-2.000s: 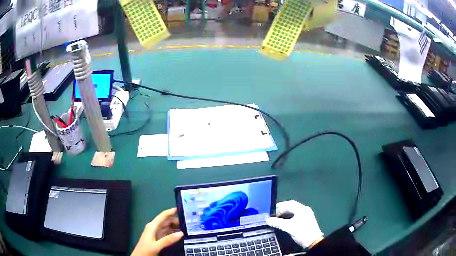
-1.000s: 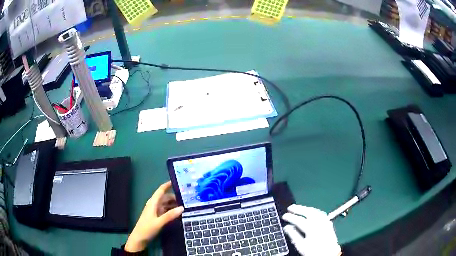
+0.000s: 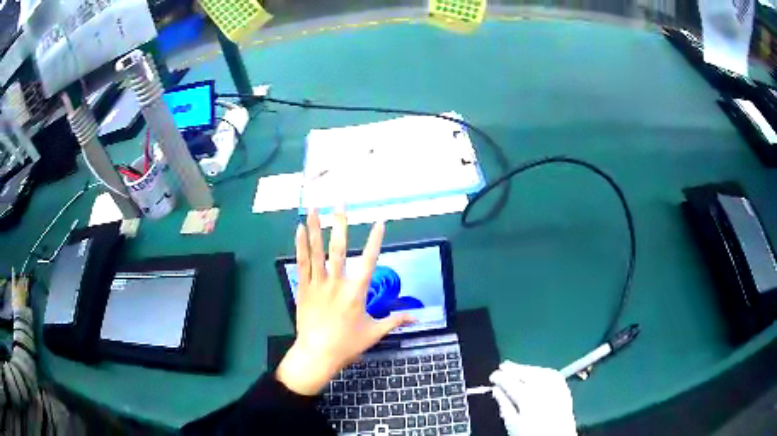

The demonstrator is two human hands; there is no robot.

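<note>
The mini laptop point(image 3: 400, 387) stands open, with a blue swirl on its screen point(image 3: 426, 285). My bare left hand point(image 3: 332, 311) is raised in front of the screen's left part, fingers spread and empty; whether it touches the screen cannot be told. My white-gloved right hand point(image 3: 535, 398) is at the laptop's right side, fingers closed around a thin white lead point(image 3: 480, 390) that reaches the keyboard's edge. The lead's white barrel point(image 3: 589, 361) shows right of the glove, joined to the black cable point(image 3: 631, 255). The laptop rests on black foam point(image 3: 482, 336).
A clipboard with papers point(image 3: 392, 162) lies behind the laptop. Closed laptops on black foam lie left point(image 3: 149, 308) and right point(image 3: 748, 230). A pen cup point(image 3: 152, 189), grey posts point(image 3: 175, 140) and a small monitor point(image 3: 192, 106) stand back left. Another person's striped sleeve point(image 3: 24, 358) shows at the left edge.
My left hand has left the laptop's left edge and risen in front of the screen, fingers spread. My right hand has closed around the thin lead beside the keyboard. The view has shifted slightly.
</note>
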